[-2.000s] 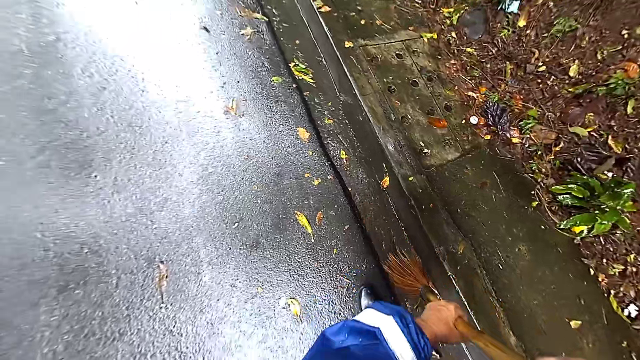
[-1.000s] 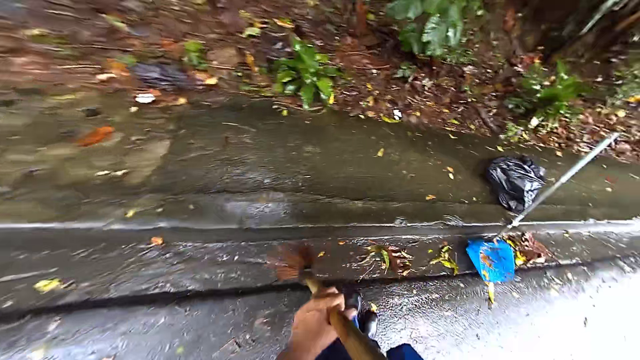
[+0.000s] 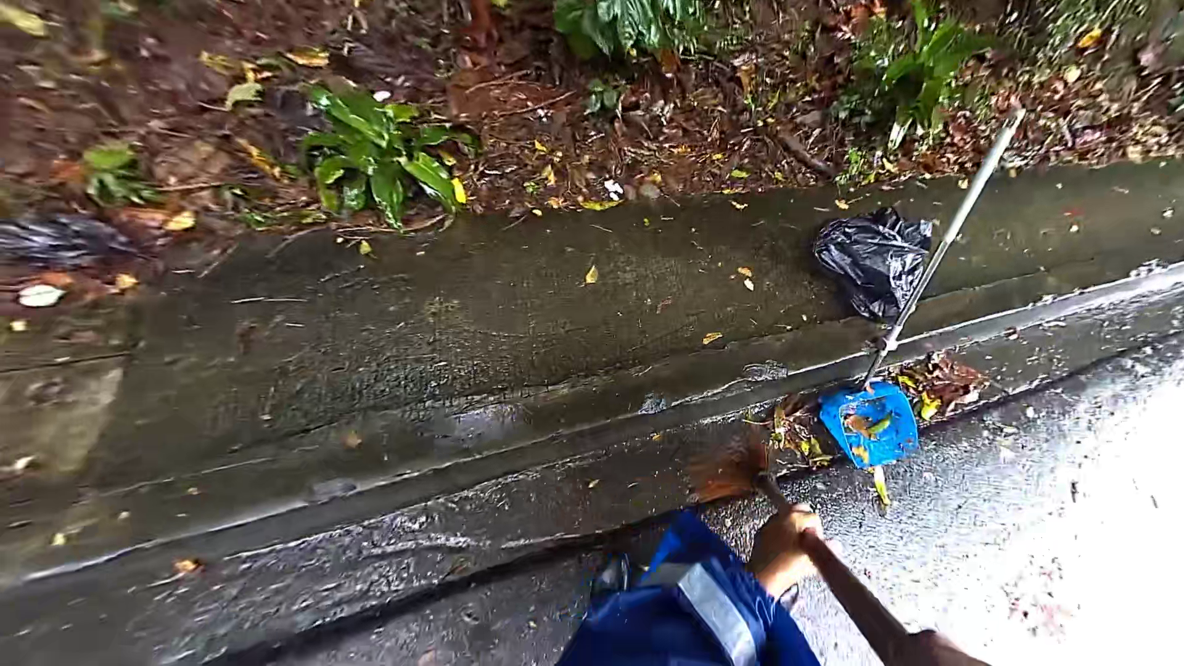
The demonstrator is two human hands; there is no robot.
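My left hand [image 3: 782, 550], below a blue sleeve with a pale grey band, is closed round the lower handle of a broom [image 3: 851, 592]. At the lower right edge my right hand [image 3: 932, 649], partly cut off, grips the upper handle. The broom's reddish-brown bristles [image 3: 726, 472] are blurred over the wet gutter, left of a small pile of leaves [image 3: 797, 433]. Beside that pile lies a blue dustpan [image 3: 886, 449] with some leaves on it and a long metal handle [image 3: 957, 217] slanting up right. More brown and yellow leaves [image 3: 948, 384] lie just right of the dustpan.
A black plastic bag [image 3: 874, 259] rests on the wet concrete strip [image 3: 518, 305], behind the dustpan handle. Beyond are soil, leaf litter and green plants [image 3: 375, 153]. A low curb edge [image 3: 277, 509] runs along the gutter, with wet asphalt [image 3: 999, 546] at the lower right.
The view has turned strongly from the road toward the planted bank. The dustpan and black bag, absent two seconds ago, are in view. The broom head has come nearer the leaf pile since one second ago.
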